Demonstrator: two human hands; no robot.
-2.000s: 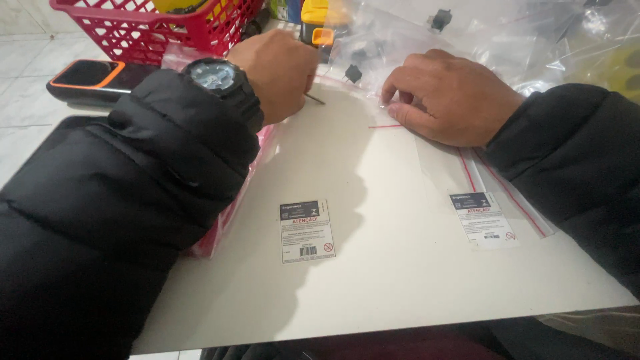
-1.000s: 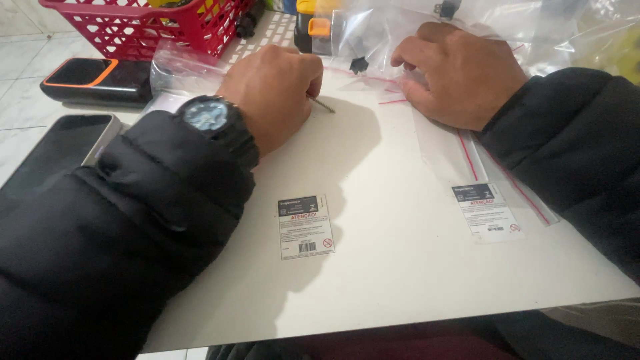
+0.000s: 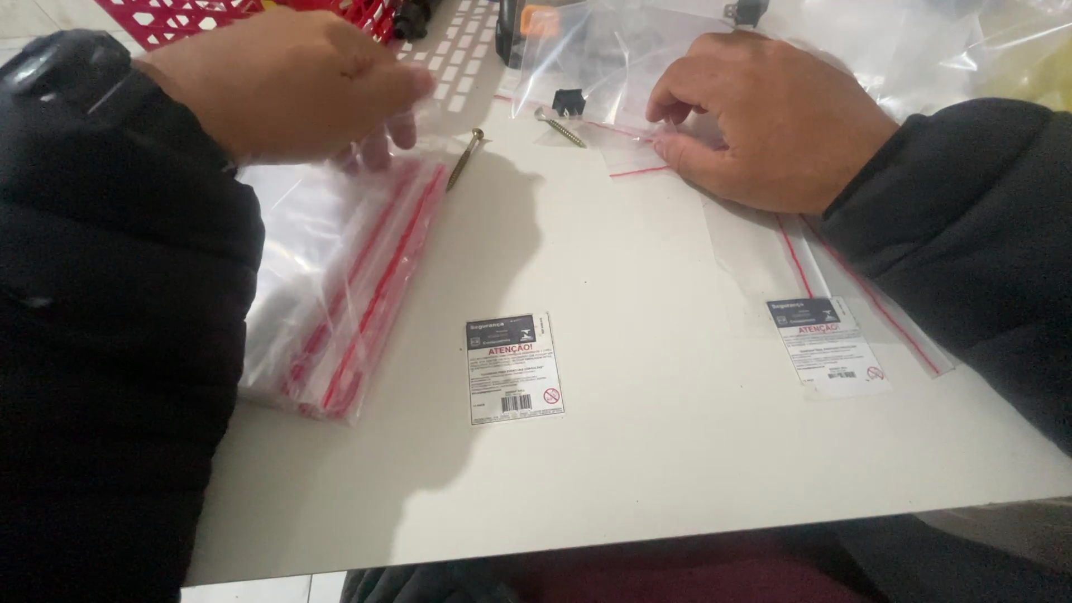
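My left hand (image 3: 310,92) is over a stack of clear zip bags (image 3: 360,285) with red strips; clear plastic shows at its blurred fingertips, and its grip is unclear. A screw (image 3: 465,159) lies on the white table just right of these bags. My right hand (image 3: 762,126) pinches the edge of a clear zip bag (image 3: 620,155) between thumb and fingers. By that bag are another screw (image 3: 561,128) and a small black plastic part (image 3: 569,102). Nearer me lie a printed warning label (image 3: 516,368) and, at right, a similar label (image 3: 825,345) at a red-striped bag.
A red plastic basket (image 3: 167,21) stands at the back left, with a black object (image 3: 410,18) beside it. More clear bags (image 3: 888,42) cover the back right, near another black part (image 3: 745,10). The table's front edge (image 3: 636,536) crosses the lower view.
My left hand has let go of a thin metal piece and moved left, over the bags. A screw now lies on the table. My right hand remains at the clear bag.
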